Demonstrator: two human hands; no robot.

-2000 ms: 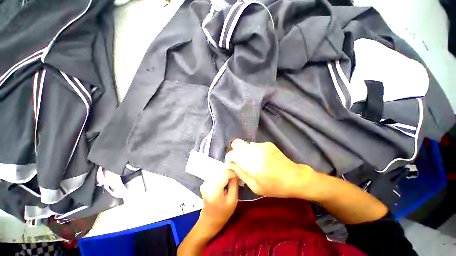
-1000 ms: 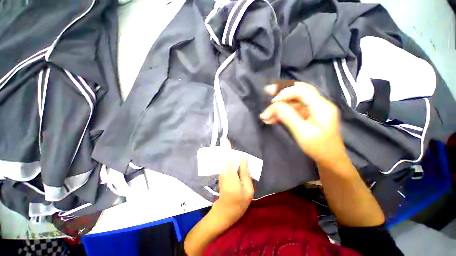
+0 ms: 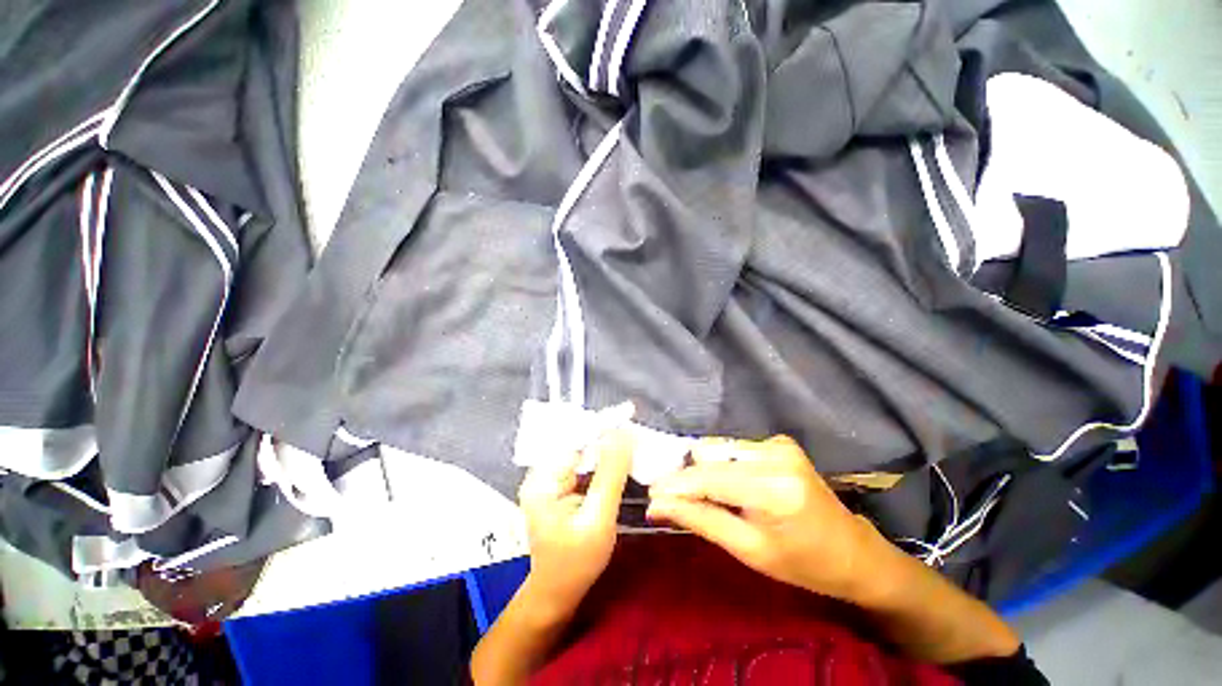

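A grey garment (image 3: 496,295) with white trim is spread over the table in front of me. Its white cuff band (image 3: 541,432) lies at the near edge, at the end of a sleeve with two white lines. My left hand (image 3: 574,516) pinches the band from below. My right hand (image 3: 757,503) is at the band's right end, fingers closed on the white cloth. No needle or thread can be made out at the fingertips. A white panel (image 3: 1072,168) with a dark tab (image 3: 1040,255) lies at the right of the garment.
A second grey garment (image 3: 161,295) is heaped at the left. The white table (image 3: 362,94) shows between the garments. Blue baskets stand below the near edge, one at lower left (image 3: 302,653) and one at right (image 3: 1179,476). Dark cloth with white cords (image 3: 972,523) hangs near the right one.
My right hand was at the band two seconds ago, was raised over the garment one second ago, and is now back down at the band's right end. My left hand has moved slightly left.
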